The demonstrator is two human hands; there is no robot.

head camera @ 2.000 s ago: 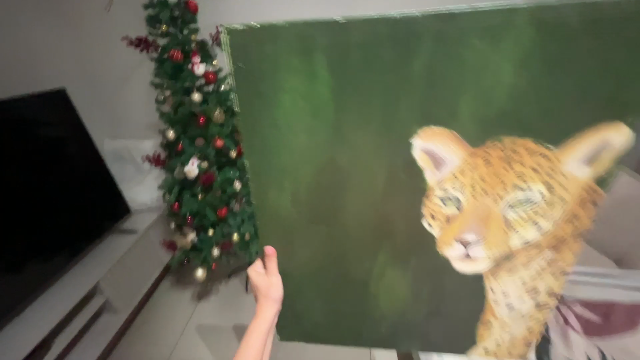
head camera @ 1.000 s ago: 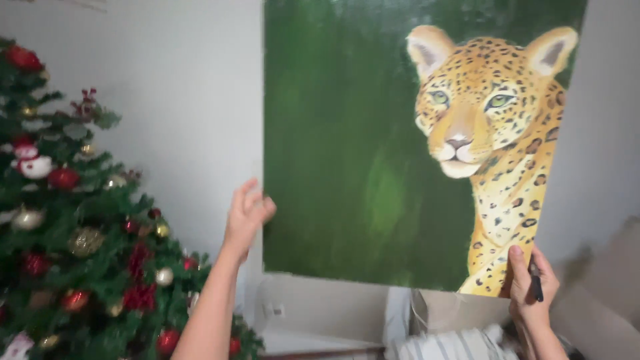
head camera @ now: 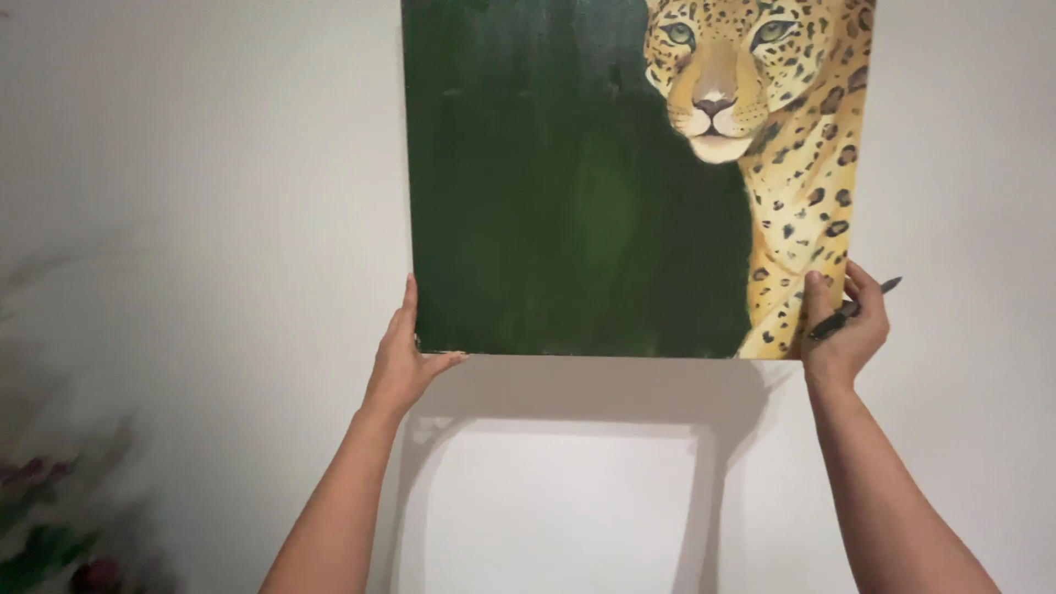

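A canvas painting of a spotted big cat on dark green (head camera: 569, 198) is held up in front of a pale wall, its top edge out of view. My left hand (head camera: 404, 359) cups its lower left corner, with the thumb under the bottom edge and the fingers along the side. Around the lower right corner my right hand (head camera: 846, 330) is closed, thumb on the painted face. The same hand has a dark pen or marker (head camera: 850, 318) between its fingers, its tip pointing up and right.
The pale wall (head camera: 206, 247) stands behind the painting and carries shadows of the canvas and arms. At the lower left edge, blurred, is part of a decorated Christmas tree (head camera: 49, 544).
My left hand, off the canvas one second ago, now holds its lower left corner. The view has turned toward the wall, and the tree has mostly left it.
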